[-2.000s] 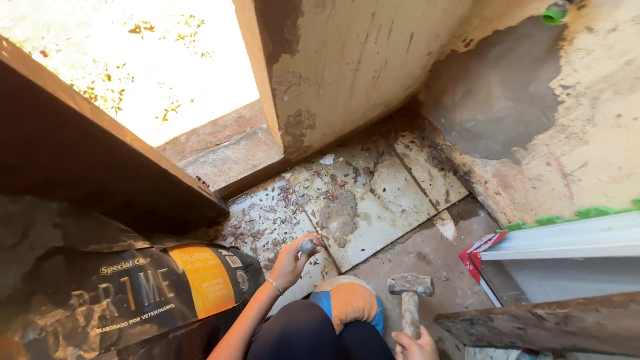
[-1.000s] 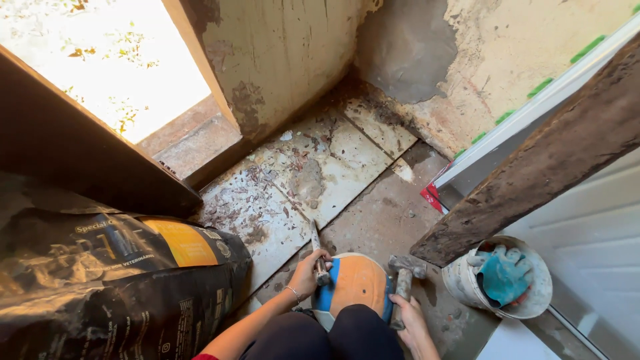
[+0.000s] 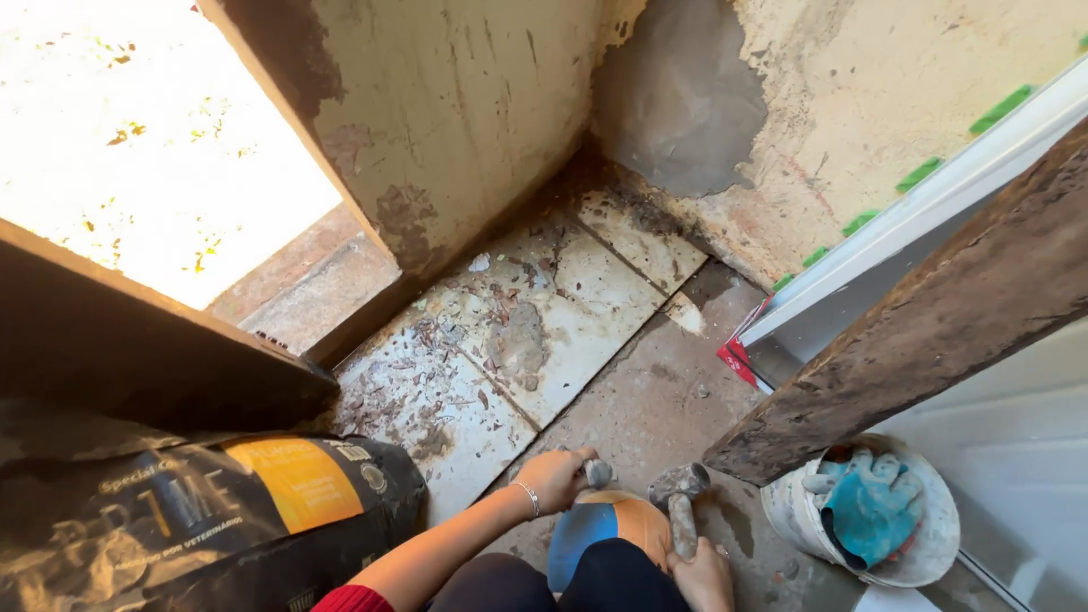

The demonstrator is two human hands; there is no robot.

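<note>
My left hand (image 3: 557,478) is closed around a metal hand tool with a rounded end (image 3: 597,473), probably a chisel; its blade is hidden. My right hand (image 3: 704,574) grips the handle of a small sledgehammer (image 3: 678,486), its head just right of the orange and blue ball-like object (image 3: 642,531) between my knees. Beyond the hands lie pale floor tiles (image 3: 586,340) strewn with debris and a lump of mortar (image 3: 517,344). A bare brown floor strip (image 3: 654,391) runs beside them.
A large black and orange sack (image 3: 289,484) lies at left below a dark wooden door (image 3: 127,348). At right stand a wooden plank (image 3: 918,314), a white frame (image 3: 901,204) and a bucket (image 3: 790,510) holding blue and grey work gloves (image 3: 875,510). Grey plaster (image 3: 680,93) patches the wall.
My left hand has moved away from the tiles; the long metal part seen pointing at them a second ago no longer shows. The hammer stays in my right hand. The view has shifted.
</note>
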